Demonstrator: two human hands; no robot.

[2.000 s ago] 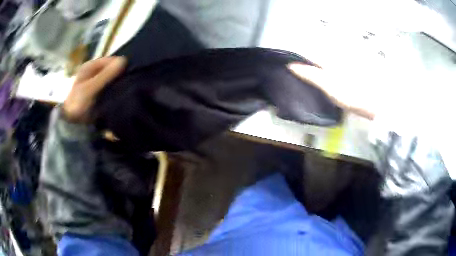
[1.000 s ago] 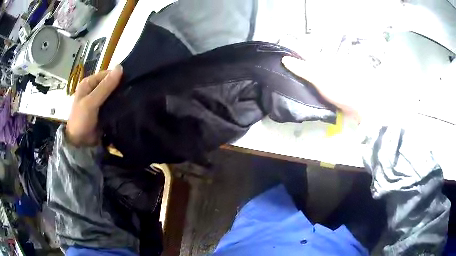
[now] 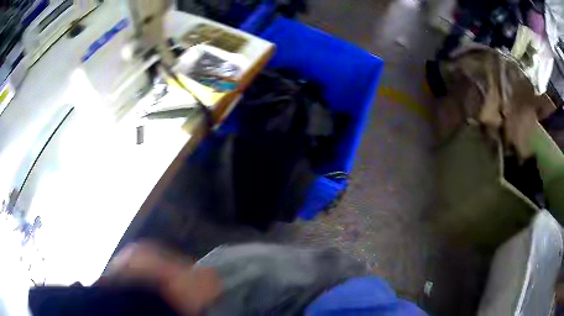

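My right hand [image 3: 170, 278] is blurred at the lower left, at the front edge of the table, with a grey sleeve cover behind it. It is shut on a dark cloth piece [image 3: 105, 302], which the bottom edge of the picture cuts off. The fingertips are partly hidden and the exact grip is blurred. My left hand is not in view.
A glaring white tabletop [image 3: 93, 203] has small items and a blurred upright fitting at its back right corner. Beyond its edge stands a blue bin [image 3: 365, 105] holding dark cloth [image 3: 272, 154]. A green-sided container [image 3: 470, 179] with brown cloth stands at the right.
The view has swung right, away from the spread garment, to the bin and floor. My left hand has left the picture. My right hand now shows at the lower left.
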